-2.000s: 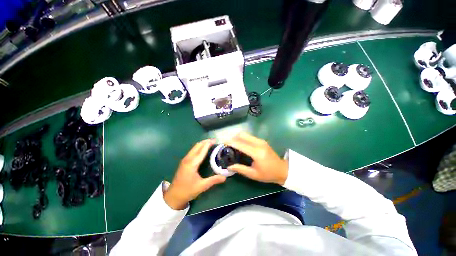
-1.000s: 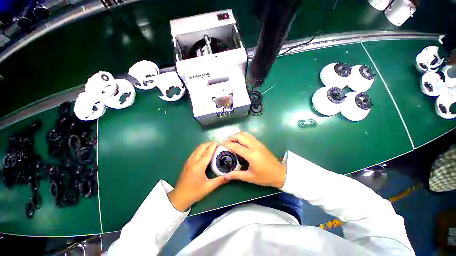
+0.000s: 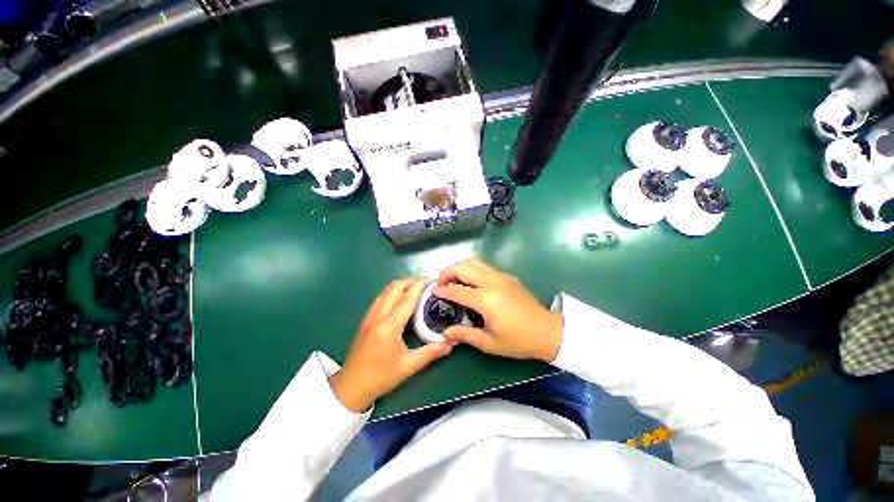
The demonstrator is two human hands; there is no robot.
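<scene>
A white rounded housing (image 3: 423, 325) stands on the green mat in front of me, with a black ring fitting (image 3: 444, 312) on its top. My left hand (image 3: 384, 343) curves round the housing's left and near side and holds it. My right hand (image 3: 503, 313) holds the black fitting from the right, fingertips at its far edge and thumb at its near edge. My fingers hide part of the rim. The black electric screwdriver (image 3: 566, 88) hangs beyond my right hand, its lower end right of the feeder.
The screw feeder (image 3: 422, 147) stands beyond my hands, two black rings (image 3: 501, 202) at its right. Loose white housings (image 3: 235, 183) and black parts (image 3: 147, 314) lie left. Several white domes with black fittings (image 3: 642, 197) and small greenish pieces (image 3: 599, 239) lie right. More white housings (image 3: 845, 162) are far right.
My right fingers have moved from around the housing onto the black fitting. My left hand stays around the housing. The screwdriver has swung to the right since one second ago.
</scene>
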